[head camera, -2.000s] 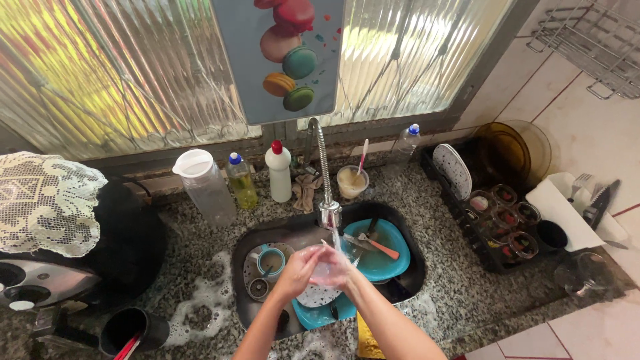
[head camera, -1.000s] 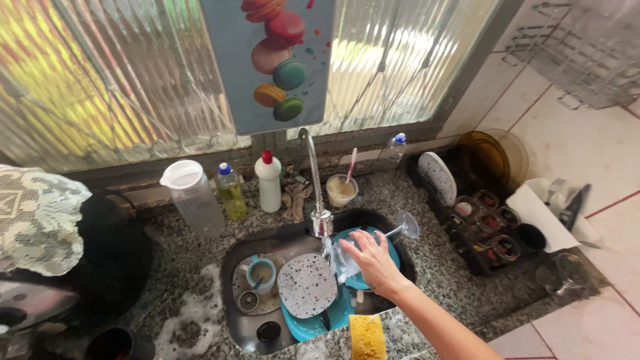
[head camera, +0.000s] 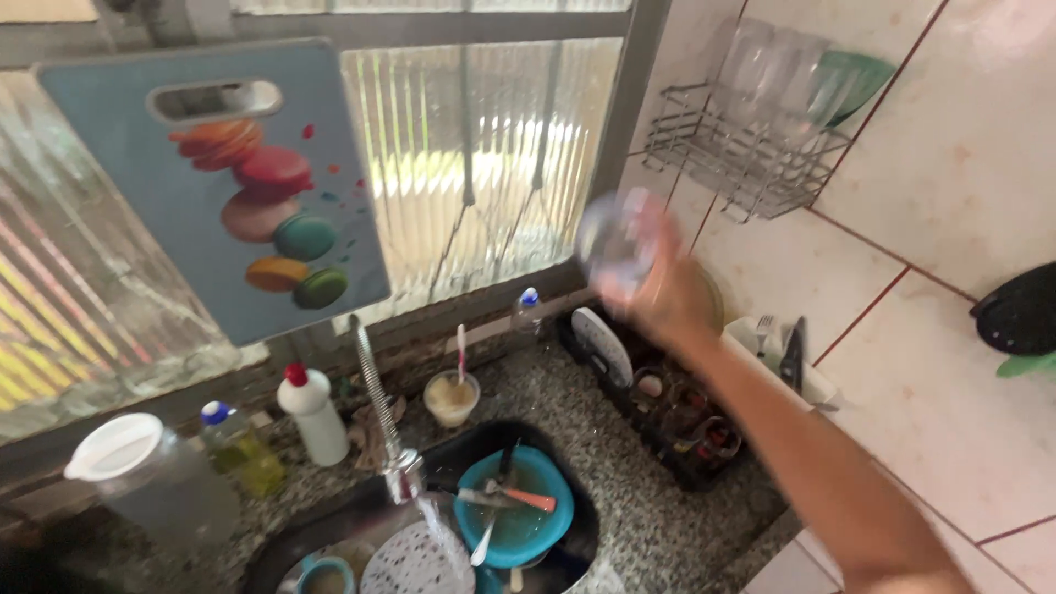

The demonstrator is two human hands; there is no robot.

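Observation:
My right hand is raised above the black dish rack, its fingers around a clear glass blurred by motion. My left hand is out of view. Below, water runs from the metal faucet onto a speckled plate in the sink. Beside the plate, a blue basin holds water and cutlery, including an orange-handled utensil. A light-blue mug sits left of the plate. Another speckled plate and several glass cups stand in the rack.
A plastic pitcher, a bottle of yellow-green liquid, a white bottle with red cap and a cup line the counter behind the sink. A wire rack with glasses hangs on the wall. A cutting board stands against the window.
My right hand has moved from over the sink up to the right, with the glass in it. My left hand, seen two seconds ago, has left the view. The view has swung right and upward.

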